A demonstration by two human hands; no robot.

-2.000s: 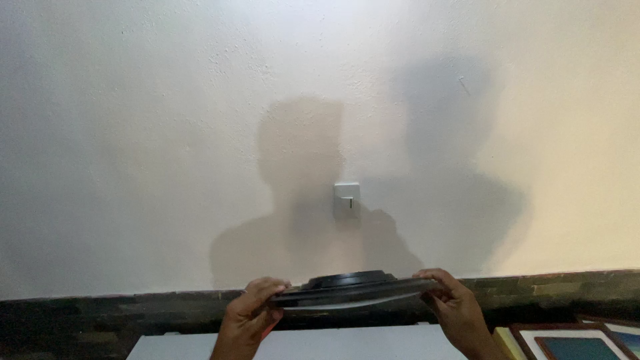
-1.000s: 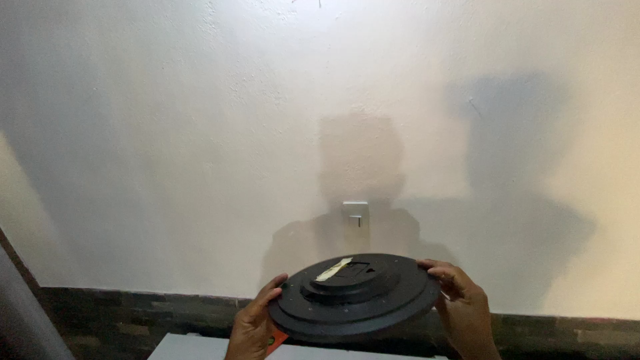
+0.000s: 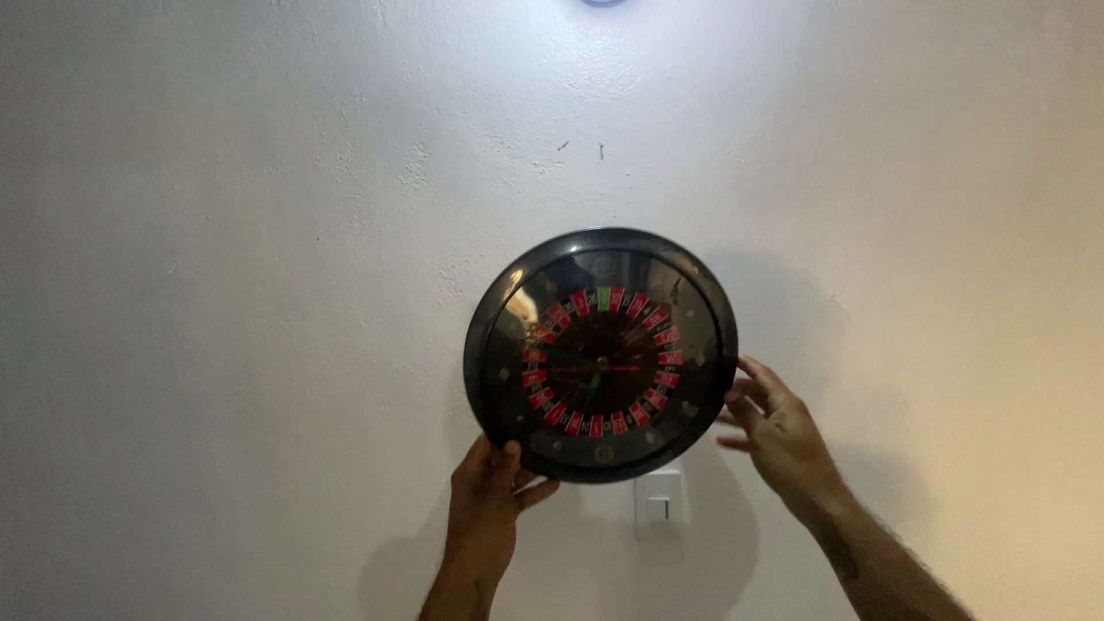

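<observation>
A round black wall clock [image 3: 604, 267] with a roulette-style ring of red and black numbered pockets, one of them green, is held upright with its face toward me, in front of the wall. My left hand [image 3: 496, 492] grips its lower left rim, thumb on the front edge. At the right rim is my right hand [image 3: 776, 423], its fingertips at the edge and partly behind it, with the other fingers spread. Above the clock, a nail [image 3: 601, 151] sticks out of the wall. Whether the back of the clock touches the wall cannot be seen.
Just below the clock, a white switch or socket plate [image 3: 659, 504] is fixed to the painted wall [image 3: 259, 302]. A small mark or hole [image 3: 562, 146] lies left of the nail. A light fitting [image 3: 602, 2] shows at the top edge.
The clock has gone from lying nearly flat, its back showing, to upright with its face toward me. Both hands have risen with it. The view has tilted up the wall.
</observation>
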